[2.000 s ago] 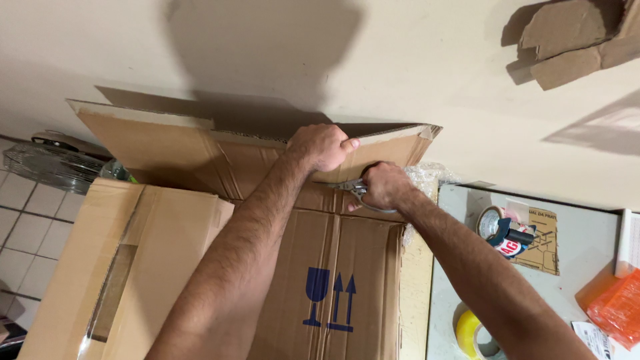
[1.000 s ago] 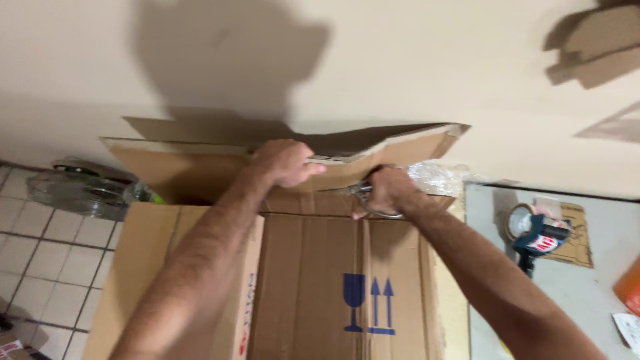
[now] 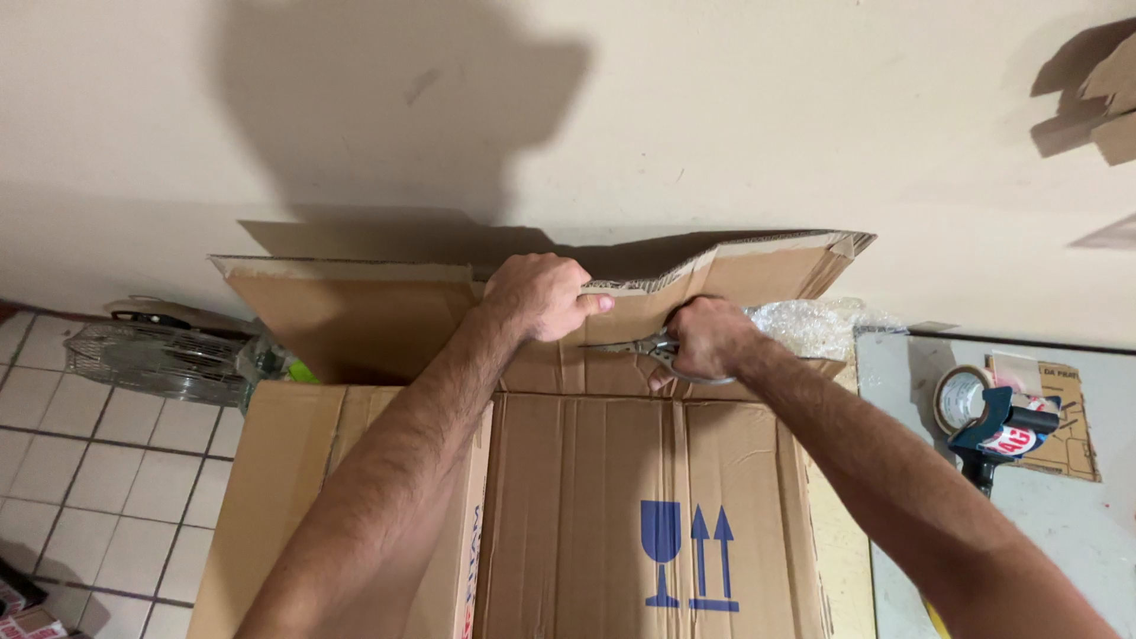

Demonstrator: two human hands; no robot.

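Observation:
My left hand (image 3: pixel 543 297) grips the top edge of an upright cardboard flap (image 3: pixel 373 311) near its middle, thumb on the near face. Just to the right, my right hand (image 3: pixel 706 337) is closed on the handles of metal scissors (image 3: pixel 657 344), whose blades point left against the flap's near face. Whether the blades cut into the board cannot be told. Below the flap lies a cardboard panel (image 3: pixel 603 497) printed with a blue glass and two arrows. A cardboard box (image 3: pixel 275 479) stands at the left, partly behind my left forearm.
A wall rises behind the flap. Bubble wrap (image 3: pixel 803 327) lies beyond my right wrist. A tape dispenser (image 3: pixel 998 430), a tape roll (image 3: pixel 961 399) and a cardboard piece (image 3: pixel 1065 444) rest on the grey surface at right. A fan (image 3: pixel 160 359) stands on the tiled floor at left.
Both hands remain at the flap, the left on its edge and the right on the scissors. The flap's edge near my left hand now shows a deeper bend than two seconds ago.

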